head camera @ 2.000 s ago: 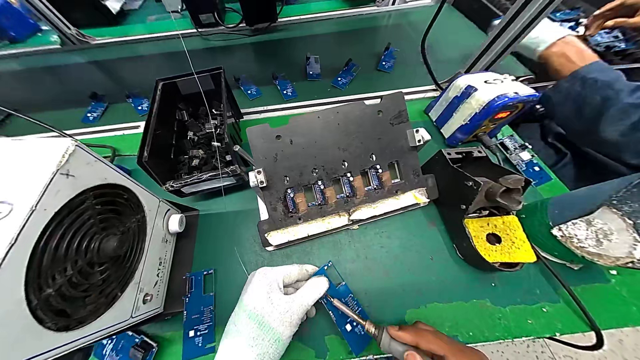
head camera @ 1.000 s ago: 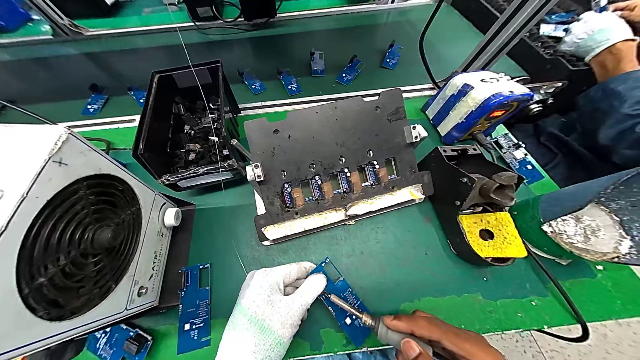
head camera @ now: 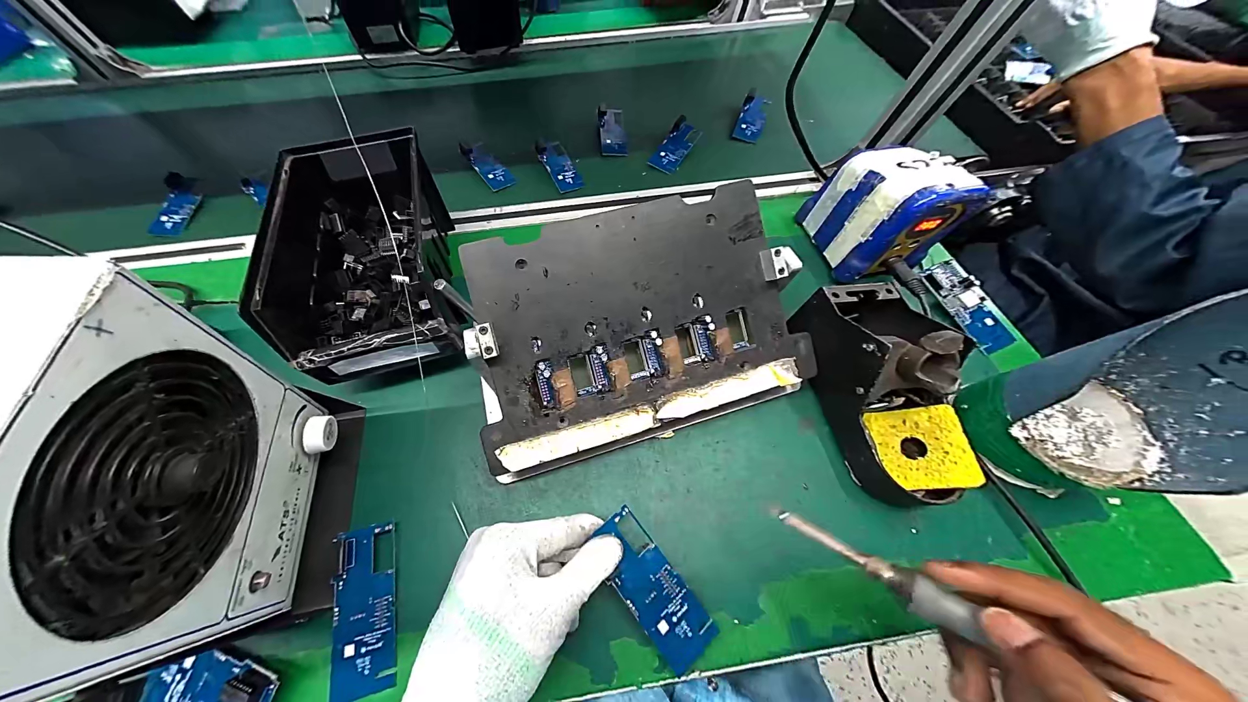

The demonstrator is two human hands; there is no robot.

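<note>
My left hand, in a white knit glove, pinches the upper left edge of a blue circuit board above the green mat. My bare right hand grips the grey handle of a soldering iron; its tip points up and left, apart from the board. Behind them a black fixture plate holds several small boards in its slots. To its right stands a soldering iron stand with a yellow sponge. Another blue board lies left of my gloved hand.
A fan unit stands at left. Behind it, a black bin holds small black connectors. Several boards lie along the back strip. A blue soldering station is at back right, near a co-worker's sleeve. A solder wire hangs across the bin.
My right hand has drawn the soldering iron away from the blue board, to the right. My left hand still holds the board in about the same place.
</note>
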